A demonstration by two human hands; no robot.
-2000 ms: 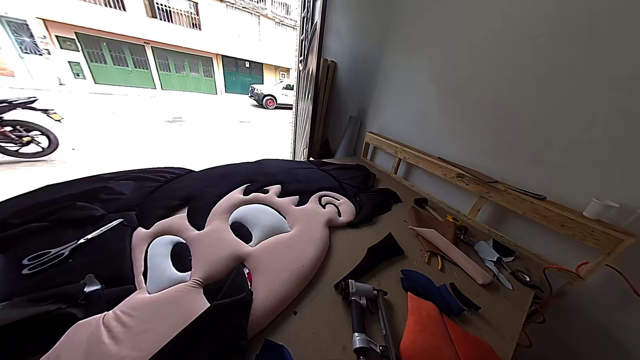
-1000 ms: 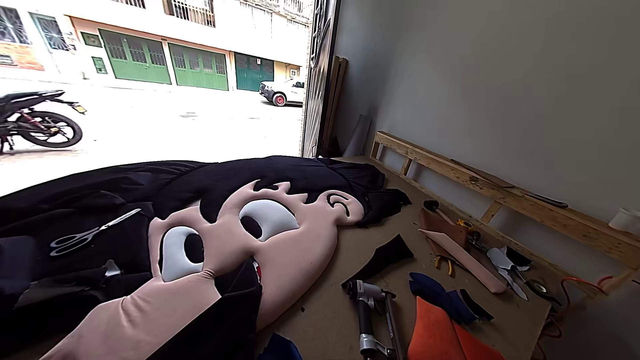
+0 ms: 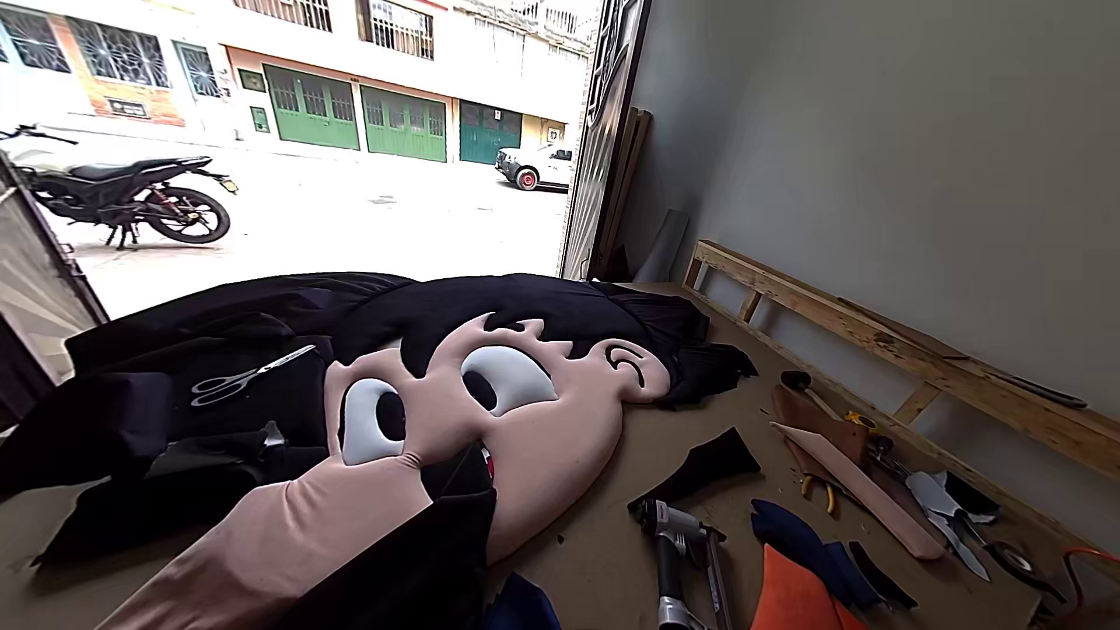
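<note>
Neither of my hands is in view. A large padded cartoon face (image 3: 560, 437) in pinkish-tan fabric lies on the worktable, with two white-and-black eyes and an ear. Black fabric (image 3: 516, 302) forms its hair and spreads to the left. A pair of scissors (image 3: 249, 376) rests on the black fabric left of the face. A pneumatic stapler (image 3: 674, 560) lies near the front edge of the view, beside an orange fabric piece (image 3: 792, 595) and dark blue pieces (image 3: 805, 547). A black fabric scrap (image 3: 713, 464) is just above the stapler.
At the right lie a pinkish strip (image 3: 862, 490), yellow-handled pliers (image 3: 820, 492), a mallet (image 3: 805, 389), a knife-like blade (image 3: 960, 542) and a roll of tape (image 3: 1011, 557). A wooden frame (image 3: 875, 341) runs along the grey wall. Outside the open doorway stand a motorcycle (image 3: 131, 192) and a white vehicle (image 3: 538, 166).
The view has turned left, so more of the motorcycle and the left door edge shows. The things on the table have not plainly moved.
</note>
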